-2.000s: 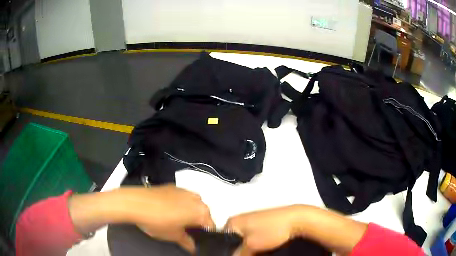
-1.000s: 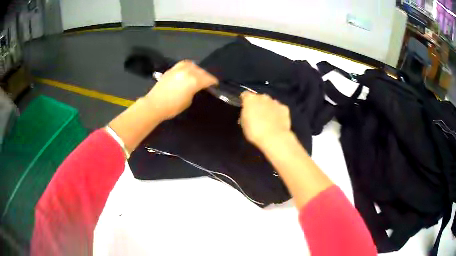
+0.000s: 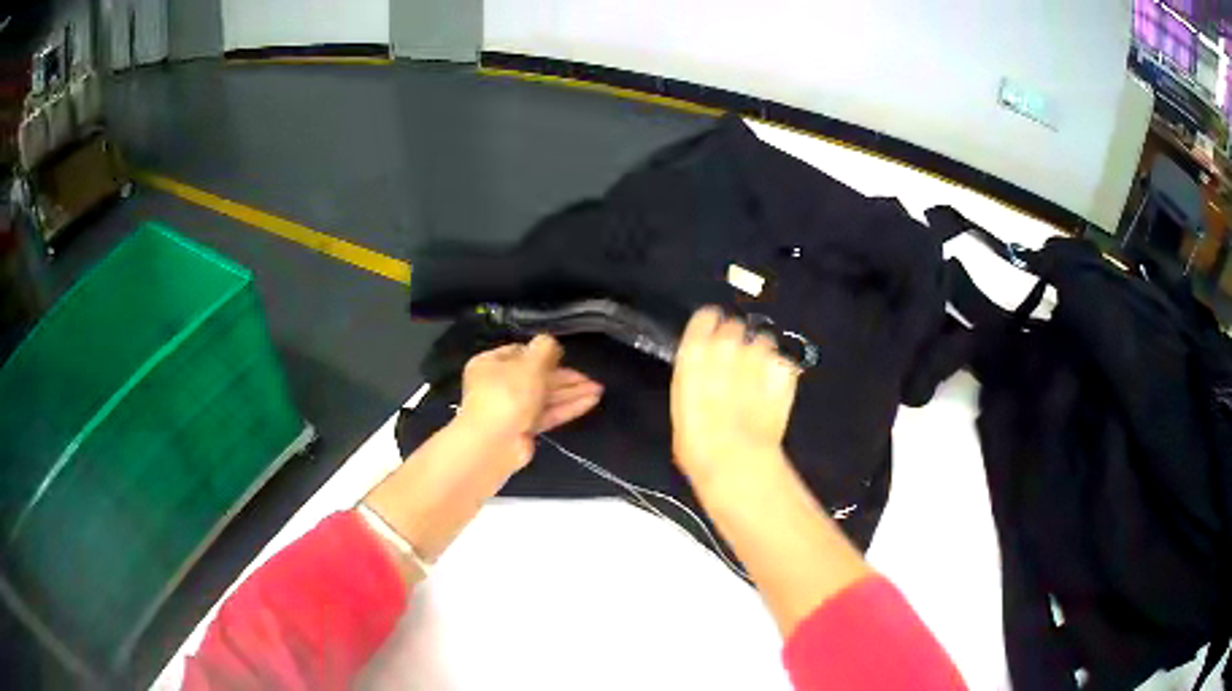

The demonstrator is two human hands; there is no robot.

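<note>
A black bag panel (image 3: pixel 838 446) lies on the white table in front of me, with a small whitish label (image 3: pixel 745 280) and a partly covered round logo (image 3: pixel 799 350). A greyish zipper (image 3: pixel 595 319) runs across it between my hands. A thin pale line (image 3: pixel 635 491) curves near the panel's front edge. My left hand (image 3: pixel 520 392) is just below the zipper's left part, fingers apart; no held thing shows. My right hand (image 3: pixel 732 392) has its fingers closed on the black cloth at the zipper's right end.
More black bag bodies (image 3: pixel 1108 446) with straps lie at the right on the white table (image 3: pixel 541 594). A green bin (image 3: pixel 149 419) stands on the floor at the left. A cart (image 3: pixel 79 176) stands farther back. A yellow line (image 3: pixel 270 226) crosses the grey floor.
The label and logo, hidden a second ago, show again as the cloth has shifted. My left hand has moved down from the far edge and opened. The view has swung left.
</note>
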